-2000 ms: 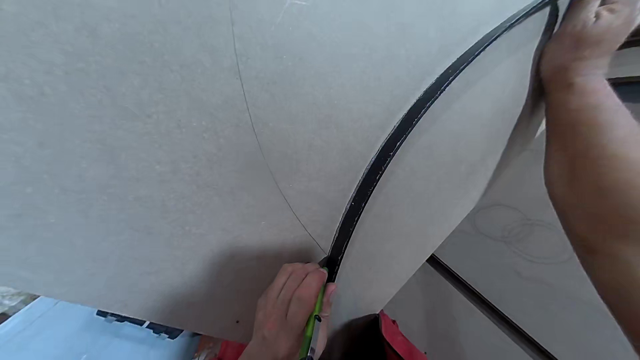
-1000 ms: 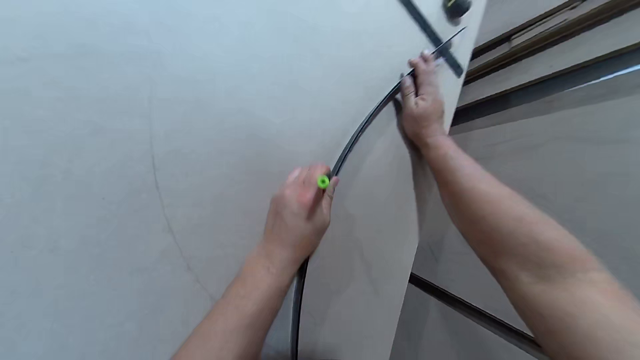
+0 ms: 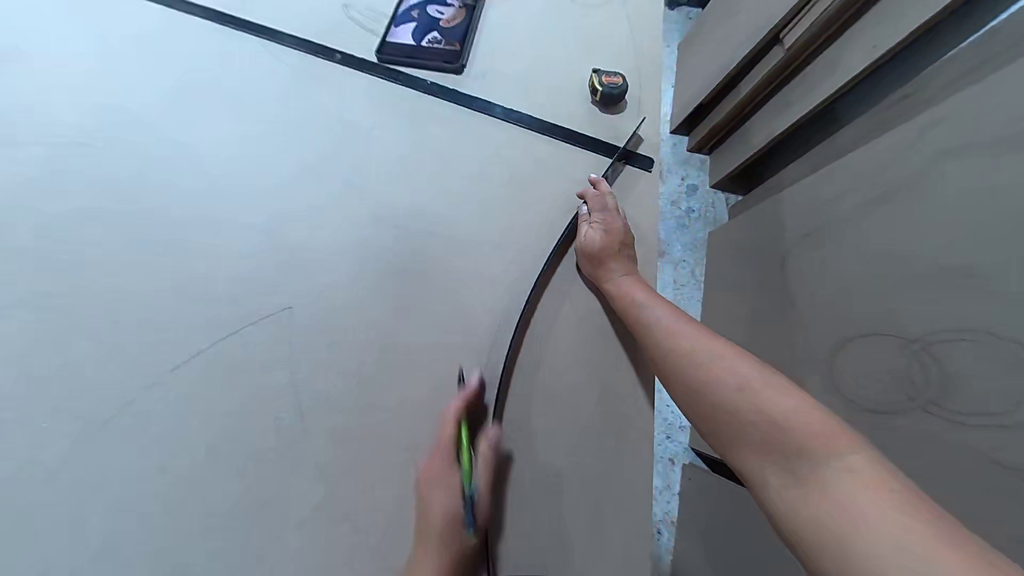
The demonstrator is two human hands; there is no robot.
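A thin black flexible strip [image 3: 524,316] stands bent in a curve on the large pale board [image 3: 360,240]. My right hand [image 3: 606,236] grips it near its upper end, whose tip crosses a flat black straight bar [image 3: 480,104]. My left hand [image 3: 456,480], blurred, holds a green pencil or pen [image 3: 466,452] with its dark tip pointing up the board, just left of the strip's lower part. Whether that hand also touches the strip cannot be told. Faint curved pencil lines [image 3: 232,338] mark the board at the left.
Beyond the straight bar lie a smartphone [image 3: 428,36] with a lit screen and a black tape measure [image 3: 609,87]. Past the board's right edge run a strip of speckled floor [image 3: 680,240], stacked panels [image 3: 768,88] and another large board [image 3: 872,320] with pencilled loops.
My left hand, on the strip one second ago, now appears beside its lower part, with the pencil turned up the board. My right hand still holds the upper end. The view has shifted.
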